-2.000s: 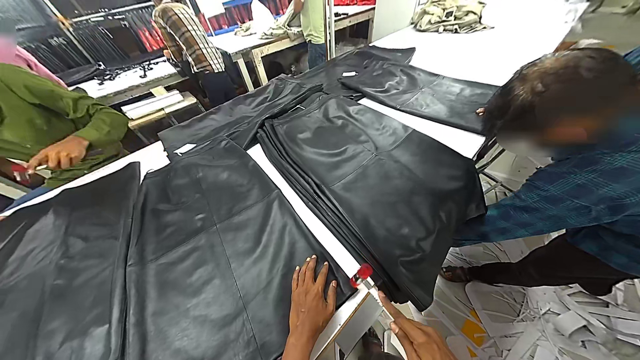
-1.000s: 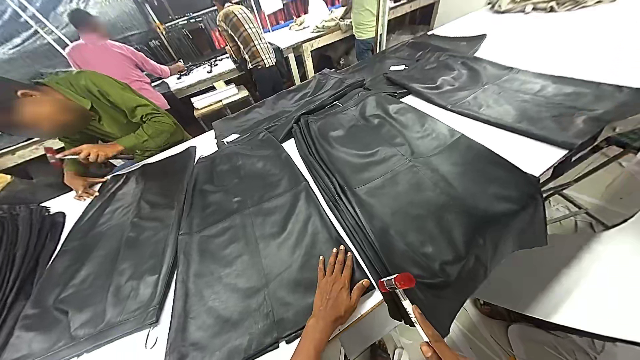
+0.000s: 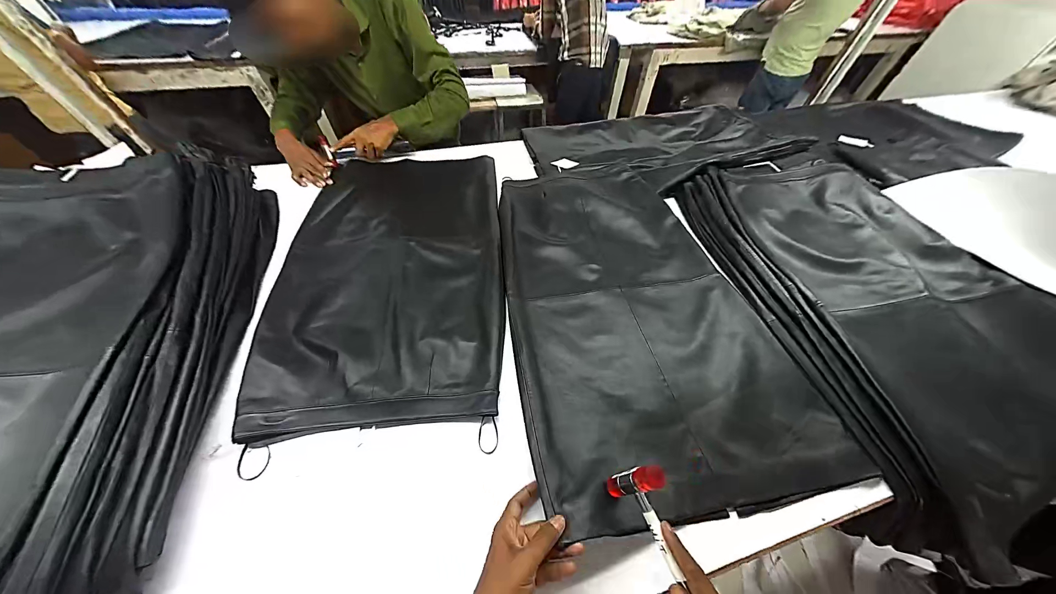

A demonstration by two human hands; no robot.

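Note:
Before me a black leather skirt (image 3: 652, 355) lies flat, its lower edge close to the table's near edge. My left hand (image 3: 532, 544) pinches the skirt's lower left corner between thumb and fingers. Partly cut off by the frame's bottom, my right hand (image 3: 689, 565) holds a small mallet (image 3: 637, 481) with red faces and a white handle. The mallet's head is over the skirt near its lower edge; whether it touches the leather I cannot tell. Another black skirt (image 3: 384, 305), with two thin hanging loops at its waistband, lies to the left.
Stacked black skirts lie at the far left (image 3: 74, 289) and on the right (image 3: 932, 330). Across the white table (image 3: 346, 511), a person in green (image 3: 412, 74) works at a skirt's far edge with a similar mallet. Other people stand at benches behind. Paper scraps lie below the table's edge.
My left hand has gone from lying flat on the leather to pinching a skirt's corner. The mallet is now over this skirt rather than beside the right stack. The view has swung left.

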